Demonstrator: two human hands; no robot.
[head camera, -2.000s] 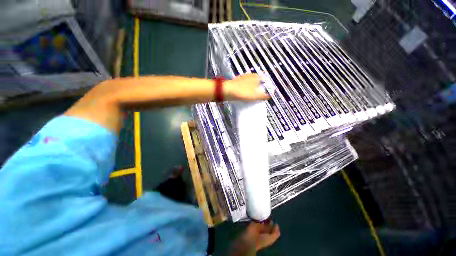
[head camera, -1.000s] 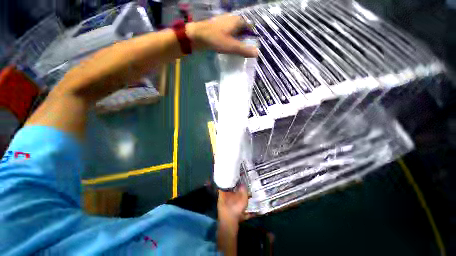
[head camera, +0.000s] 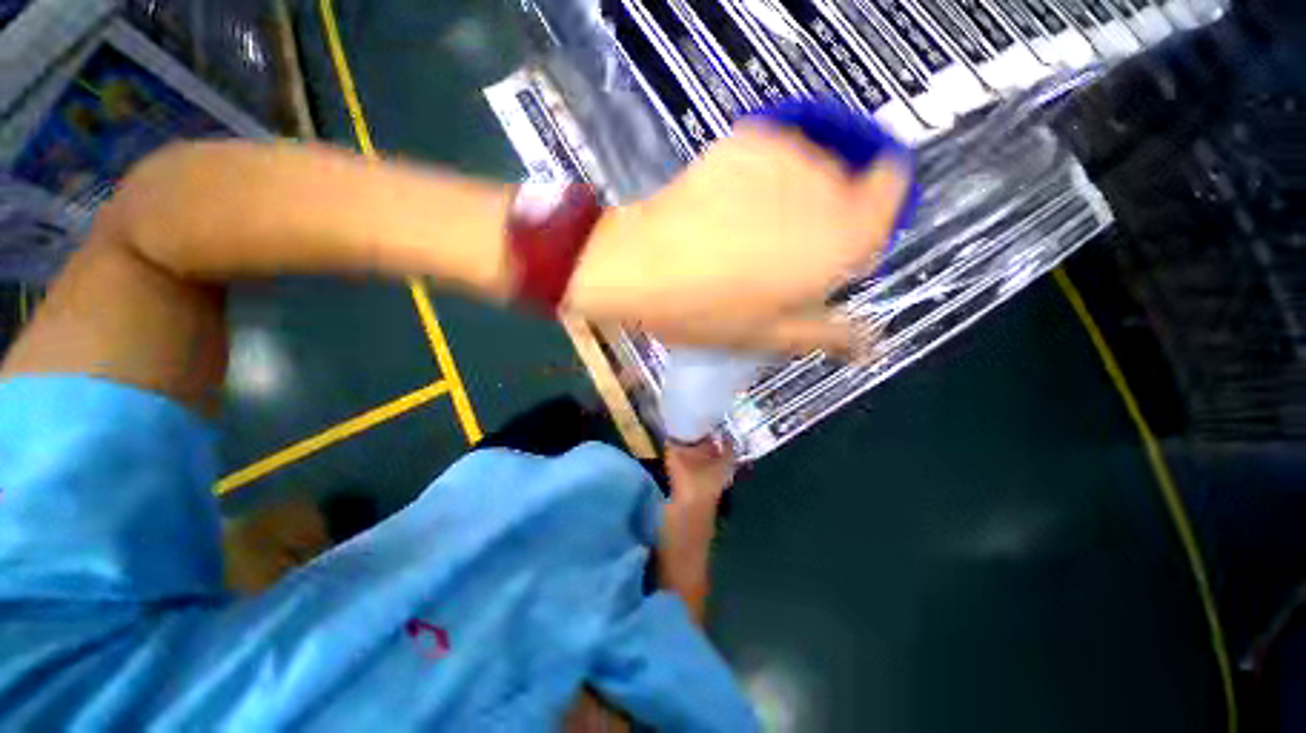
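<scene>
The stretch film roll (head camera: 705, 390) is seen almost end-on, slanting down from my left hand. My left hand (head camera: 752, 236), with a red wristband, is large, blurred and close to the camera. It grips the roll's near end, where a blue-purple ring (head camera: 848, 132) shows behind the fingers. My right hand (head camera: 699, 465) is small and holds the far, lower end of the roll. The cartons (head camera: 802, 57) stand on edge in a row at the top, under clear film. Wrinkled, shiny film (head camera: 917, 265) covers the side of the load beneath them.
A wooden pallet edge (head camera: 609, 387) shows at the load's left side. Yellow lines (head camera: 430, 322) mark the green floor on the left and right. Another wrapped load with a printed picture (head camera: 122, 122) stands at top left. A small brown object (head camera: 272, 544) is on the floor at lower left.
My left hand and the roll's upper end have come much closer to the camera. The roll now appears foreshortened. The cartons sit higher in view, and more floor shows at lower right.
</scene>
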